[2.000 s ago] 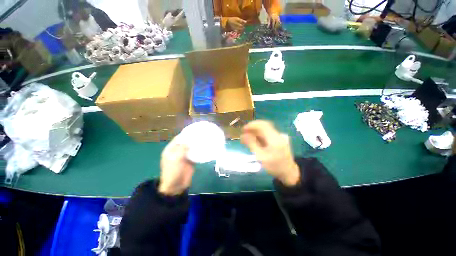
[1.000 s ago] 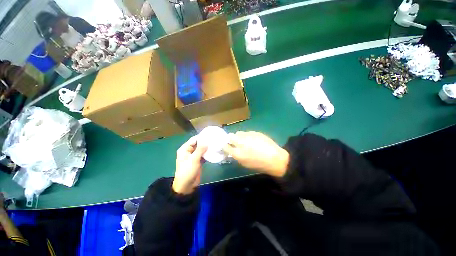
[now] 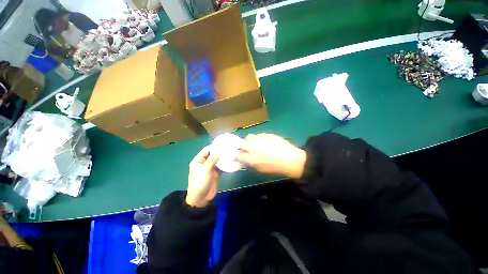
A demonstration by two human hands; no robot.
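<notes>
A glaring white housing (image 3: 228, 152) is held over the green bench, just in front of the open carton. My left hand (image 3: 203, 176) grips its left side with thumb and fingers. My right hand (image 3: 273, 155) is on its right side, fingers against it. Glare hides the housing's detail and whatever lies between the fingers. Blue battery packs (image 3: 200, 83) stand in the left part of the open brown carton (image 3: 231, 116). A part-built white camera unit (image 3: 337, 97) lies on the bench to the right, with a black cable trailing towards my right sleeve.
Closed cartons (image 3: 128, 93) stand left of the open one. A clear bag of white housings (image 3: 48, 155) is at far left. A blue bin (image 3: 104, 241) with white parts is below the bench edge. Metal parts (image 3: 414, 69) and small white parts (image 3: 448, 58) are heaped at right. A person sits at upper left.
The view has turned and tilted down. My right hand, apart from the housing two seconds ago, is now against it. A white piece seen on the bench below the hands earlier no longer shows.
</notes>
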